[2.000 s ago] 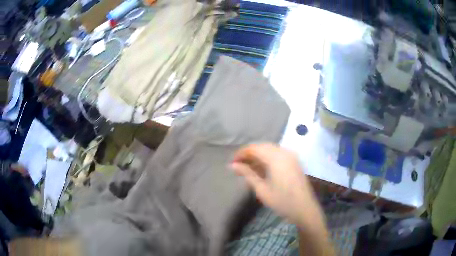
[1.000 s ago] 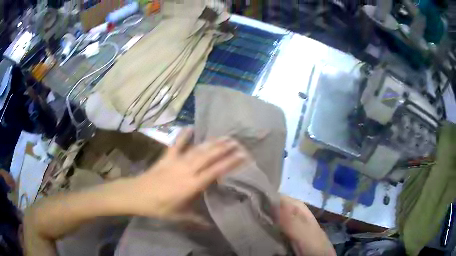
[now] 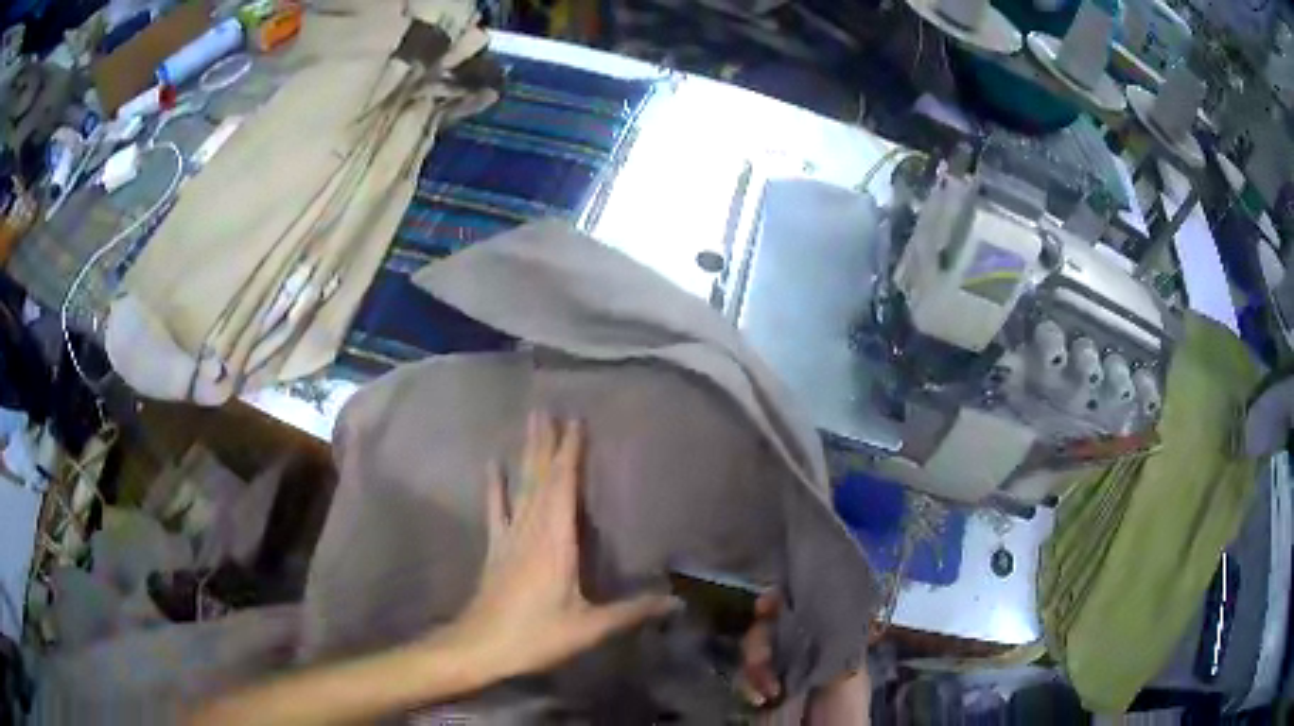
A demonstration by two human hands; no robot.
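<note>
A large grey-brown fabric piece (image 3: 667, 440) lies over the table's front edge, with a pointed flap folded across its top. My left hand (image 3: 539, 567) rests flat on the fabric, palm down with fingers spread. My right hand (image 3: 764, 652) is at the fabric's lower right, partly covered by it, with fingertips curled at the cloth's edge beside a dark gap. The overlock machine (image 3: 979, 284) stands to the right, with its pale cloth plate (image 3: 816, 298) just beyond the fabric. No fabric shows under the needle area, which is hard to make out.
A beige fabric stack (image 3: 270, 213) lies at the left on the table, beside a striped cloth (image 3: 497, 185). Olive-green pieces (image 3: 1157, 525) hang at the right. A blue patch (image 3: 901, 528) is at the front edge. Thread cones (image 3: 1079, 50) stand behind the machine.
The grey-brown fabric has been spread wider, its top flap now folded over. My left hand has moved from above it to flat on it. The view has shifted right, showing more of the machine.
</note>
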